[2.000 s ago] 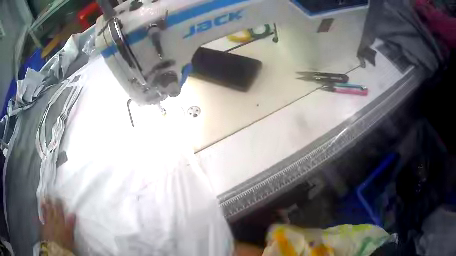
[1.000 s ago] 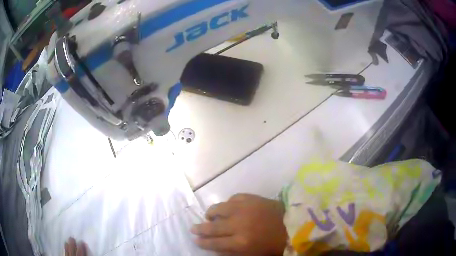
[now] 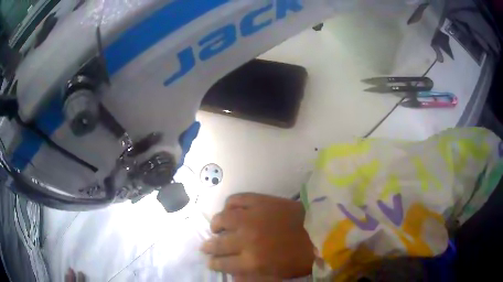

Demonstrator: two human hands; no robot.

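White fabric (image 3: 132, 242) lies under the sewing machine head and spreads to the bottom edge, washed out by the lamp. My right hand (image 3: 259, 237) lies on the fabric's right edge, fingers bent and pointing left, just right of the needle area. Its grip on the cloth cannot be made out. My left hand (image 3: 74, 275) shows only as fingertips on the fabric at the bottom left edge. The white "Jack" sewing machine (image 3: 149, 71) fills the upper left. The needle is hidden behind the head and glare.
A black smartphone (image 3: 259, 91) lies on the machine bed behind my right hand. Dark thread snips (image 3: 400, 83) and pink-and-blue snips (image 3: 435, 99) lie at the right. Grey fabric with white strips (image 3: 25, 231) hangs at the far left. A patterned sleeve cover (image 3: 397, 204) spans the right.
The view has moved closer to the machine head. My right hand has come in from the lower right onto the fabric and now lies nearer the needle area. My left hand shows only fingertips.
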